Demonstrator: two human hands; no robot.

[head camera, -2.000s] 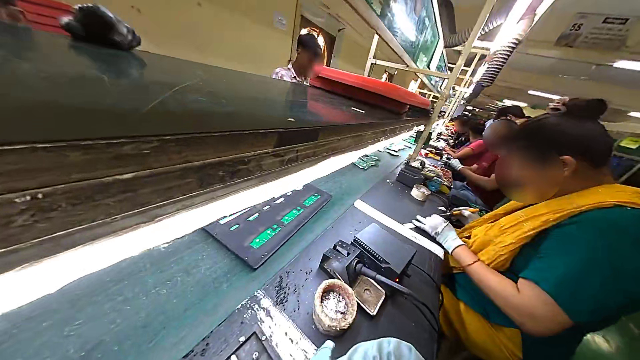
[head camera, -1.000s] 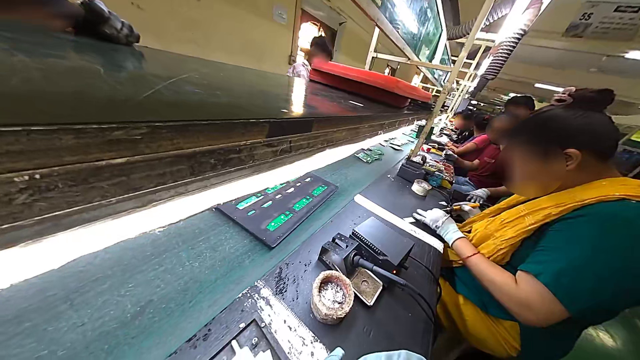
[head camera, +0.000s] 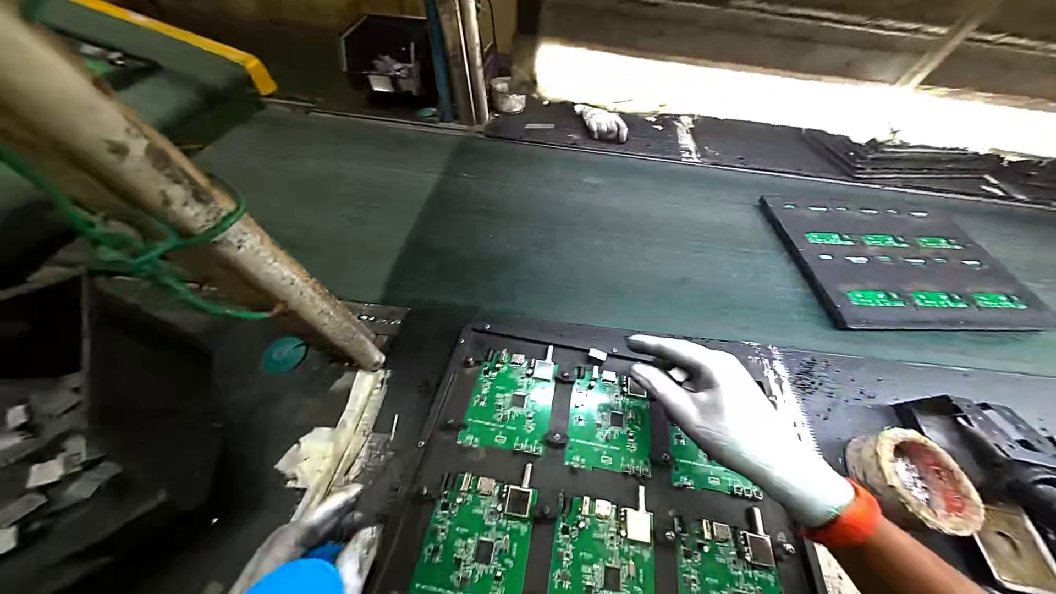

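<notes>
Green circuit boards [head camera: 606,425] lie in rows in a black pallet [head camera: 544,462], several with square metal cans and a short metal stem. My right hand [head camera: 726,412], in a pale glove with an orange band at the wrist, hovers over the pallet's upper right part, thumb and fingers apart. A small white block [head camera: 597,355] lies near its fingertips on the pallet's top edge. At the pallet's lower left side is my left hand [head camera: 322,536], gloved, with blue at the wrist; its fingers are partly curled and whether it holds anything cannot be told.
A green conveyor belt [head camera: 594,239] runs behind, carrying another black pallet [head camera: 899,272] with small green boards. A crusted round pot [head camera: 916,483] and soldering iron stand [head camera: 1006,445] sit at right. At left are a slanting metal post [head camera: 247,247] and a black bin [head camera: 148,429]. Another person's gloved hand [head camera: 604,124] rests across the belt.
The view has swung far to the left and down. The pallet of large green boards and both my hands over the bench now show.
</notes>
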